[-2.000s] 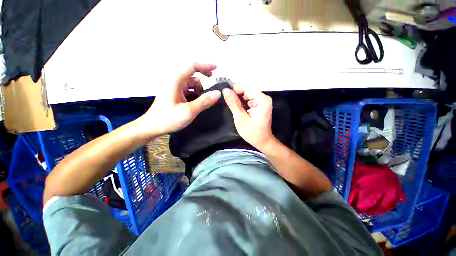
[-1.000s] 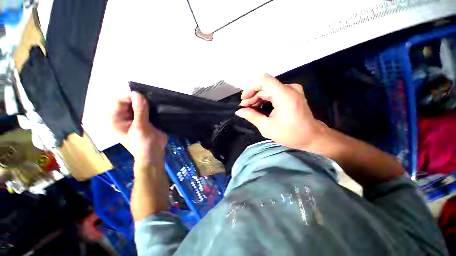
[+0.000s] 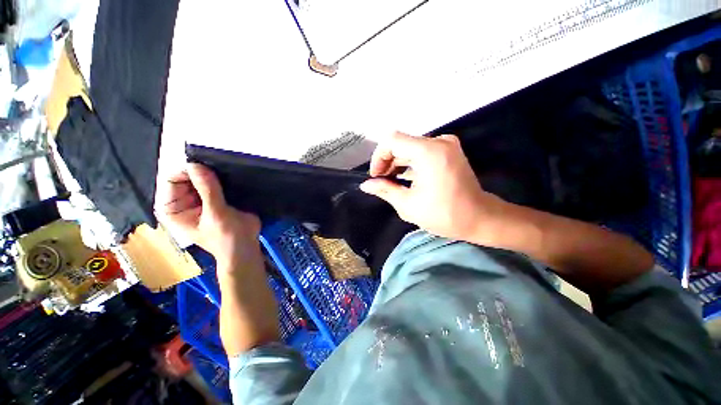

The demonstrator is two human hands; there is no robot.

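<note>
A black fabric panel is stretched between my two hands, in front of the white table's near edge, its lower part falling to my lap. My left hand grips its left end, thumb on top near the corner. My right hand pinches its upper edge on the right between thumb and fingertips. The upper edge runs nearly straight between the hands.
Black fabric stack lies at the table's left, with cardboard under it. A blue basket with a tan block is below. Another blue basket with red cloth is right. A cream machine part stands far left.
The view has turned towards the left. My hands, close together two seconds ago, have moved apart and now hold the black panel stretched. Since one second ago its edge looks straighter.
</note>
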